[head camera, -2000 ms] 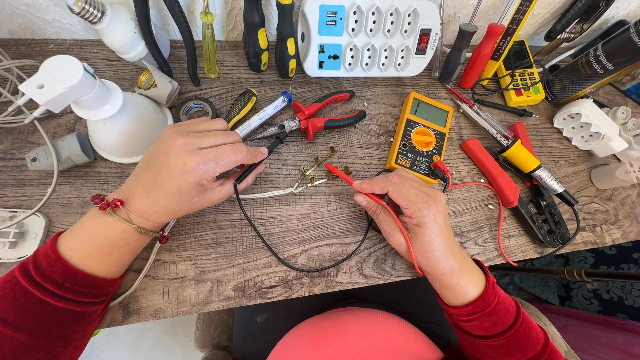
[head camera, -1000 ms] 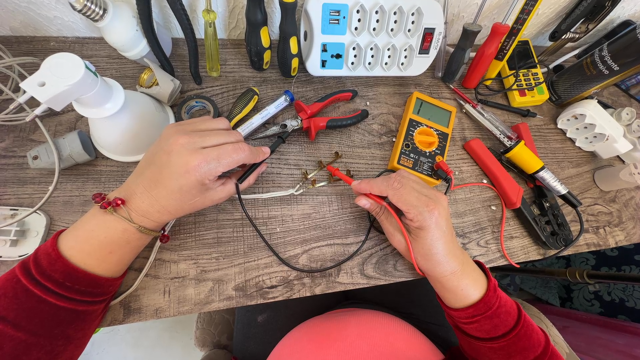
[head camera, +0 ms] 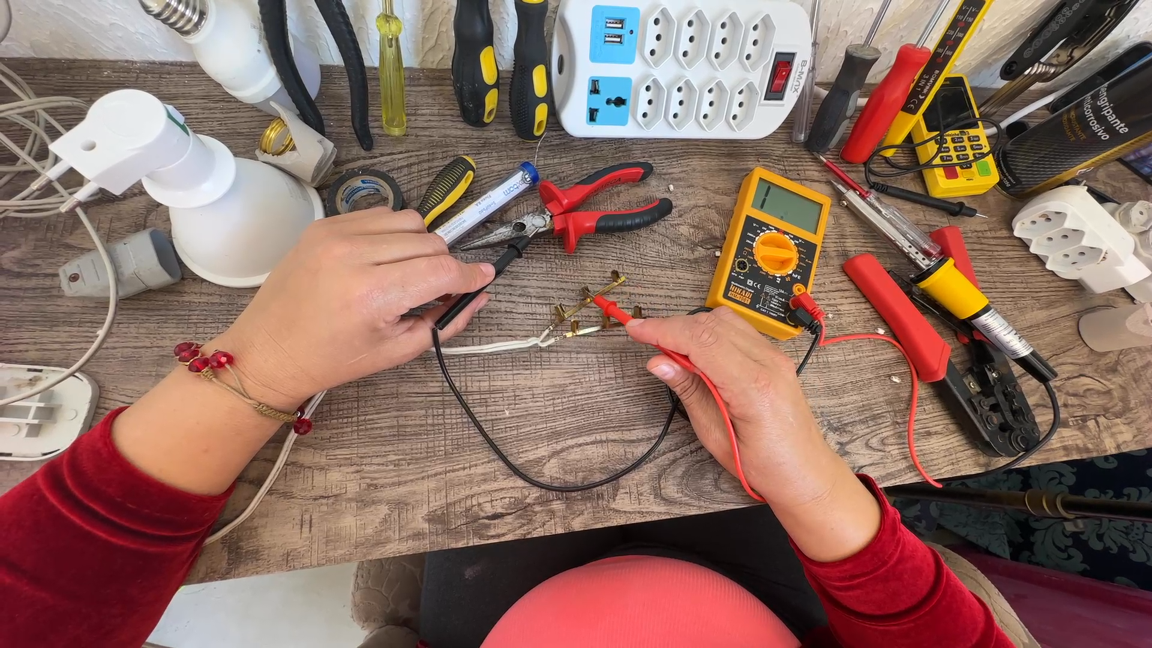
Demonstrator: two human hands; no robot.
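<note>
My left hand (head camera: 360, 288) grips a black multimeter probe (head camera: 475, 286), its tip end near the jaws of red-and-black long-nose pliers (head camera: 589, 207). Between thumb and fingers, my right hand (head camera: 747, 387) holds a red multimeter probe (head camera: 616, 310). The red probe's tip is at the brass contact strips (head camera: 585, 309) joined to a white two-wire cable (head camera: 495, 346); whether it touches them I cannot tell. A yellow digital multimeter (head camera: 772, 252) lies just beyond my right hand, both leads plugged in. Its display is too faint to read.
A white power strip (head camera: 684, 67) lies at the back between screwdrivers. White lamp holders (head camera: 247, 216), black tape (head camera: 364, 191) and a gray connector (head camera: 121, 263) are at left. At right lie a soldering iron (head camera: 972, 292), a crimping tool (head camera: 985, 391), a yellow tester (head camera: 956, 135) and socket adapters (head camera: 1075, 236).
</note>
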